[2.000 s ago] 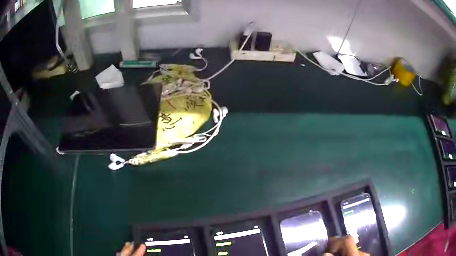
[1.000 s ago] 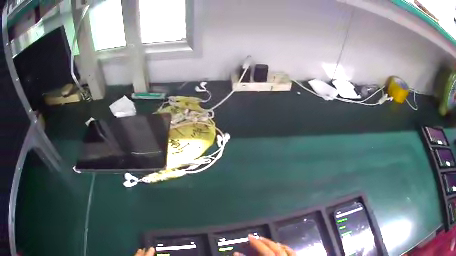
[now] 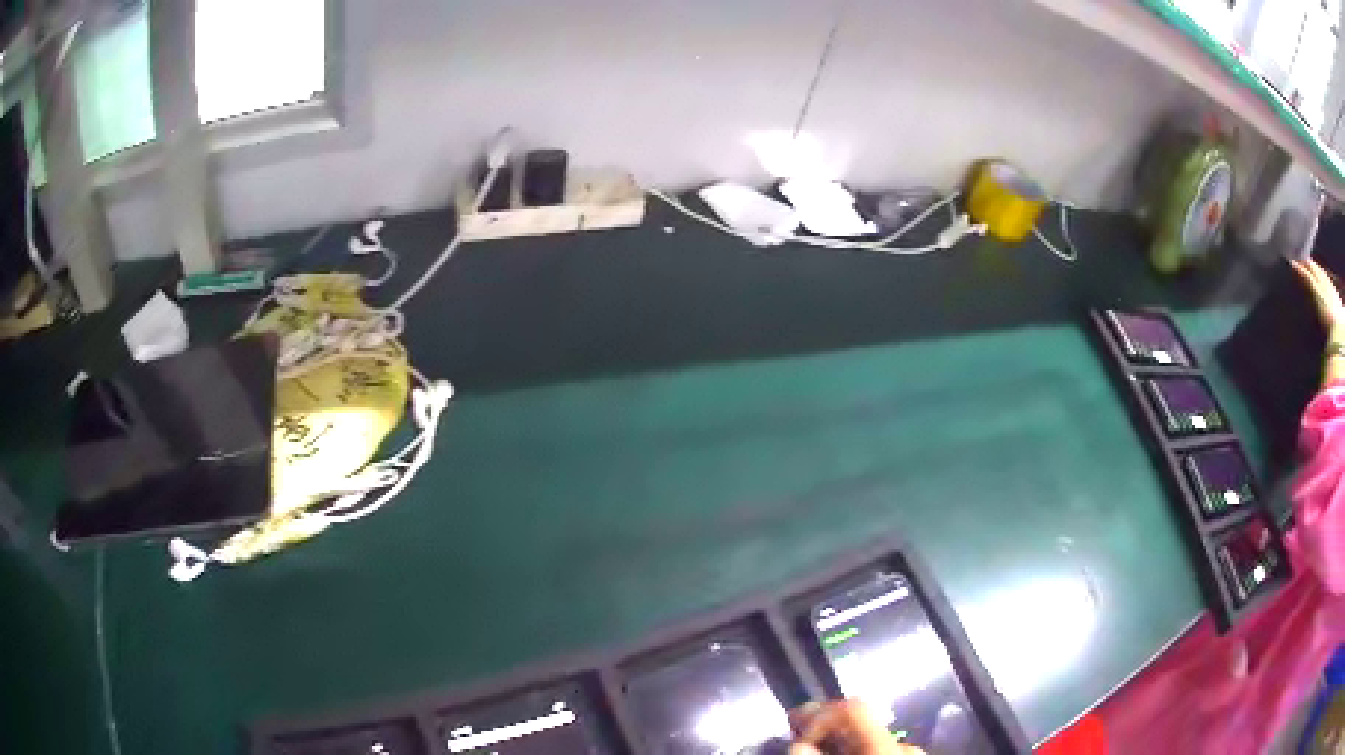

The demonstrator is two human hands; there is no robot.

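Observation:
A black phone tray point(image 3: 782, 602) with four slots lies at the bottom of the view, cut off by the lower edge. The rightmost smartphone point(image 3: 890, 649) shows a black screen with white and green lines. The smartphone beside it point(image 3: 693, 690) has a dark screen with bright glare. Two more phones with white text lines sit at the left, partly cut off. My right hand point(image 3: 848, 729) is over the lower tray, between the two right phones; its fingertips are low and partly cut off, and its grip is unclear. My left hand is out of the picture.
A second tray point(image 3: 1133, 387) with phones stands at the right, beside a person in a pink smock point(image 3: 1317, 487). A black panel point(image 3: 170, 443) and yellow bundle point(image 3: 336, 421) with earphones lie left. A power strip point(image 3: 590, 207) and yellow tape roll point(image 3: 1006, 201) sit by the wall.
The view has turned right, so the bench things shift left and more of the pink-smocked person shows. My right hand has moved from the second phone to the right phones. My left hand has left view.

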